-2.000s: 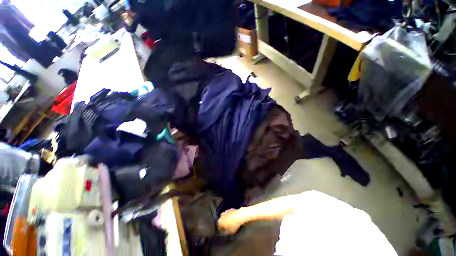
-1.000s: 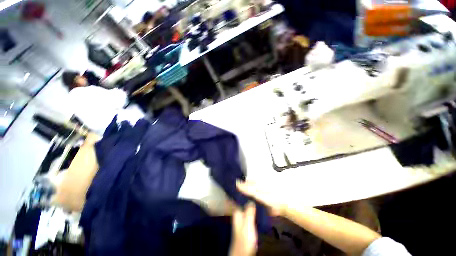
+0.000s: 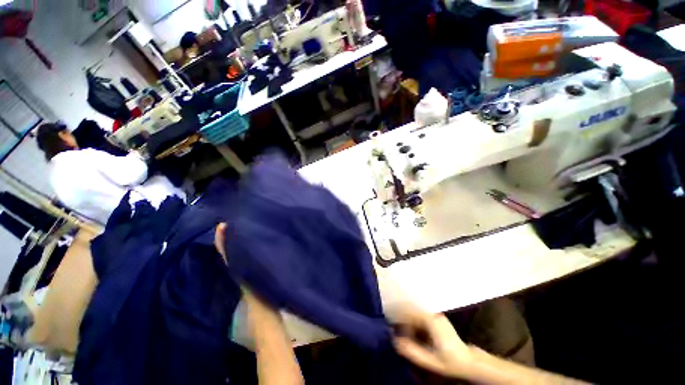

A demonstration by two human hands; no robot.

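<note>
A navy garment piece (image 3: 304, 248) is spread between my two hands at the table's front left, left of the sewing machine's needle area; it is partly blurred. My left hand (image 3: 225, 244) is at its left side, fingers partly hidden behind the cloth. My right hand (image 3: 428, 340) pinches its lower right edge near the table's front edge. The cream-white JUKI sewing machine (image 3: 601, 113) stands to the right, with no cloth seen under its presser foot (image 3: 409, 201). More navy garments (image 3: 161, 293) hang in a heap at the left.
Pink-red and dark snips (image 3: 517, 204) lie on the machine bed, beside dark cloth scraps (image 3: 567, 224). An orange-and-white box (image 3: 526, 53) stands behind the head. A teal basket (image 3: 225, 113) is by a neighbouring table. A person in white (image 3: 86, 177) sits at the far left.
The view first swung from a dark pile and the floor to the machine. Since then, my left hand has moved left and up, and the navy piece is lifted and spread between my hands.
</note>
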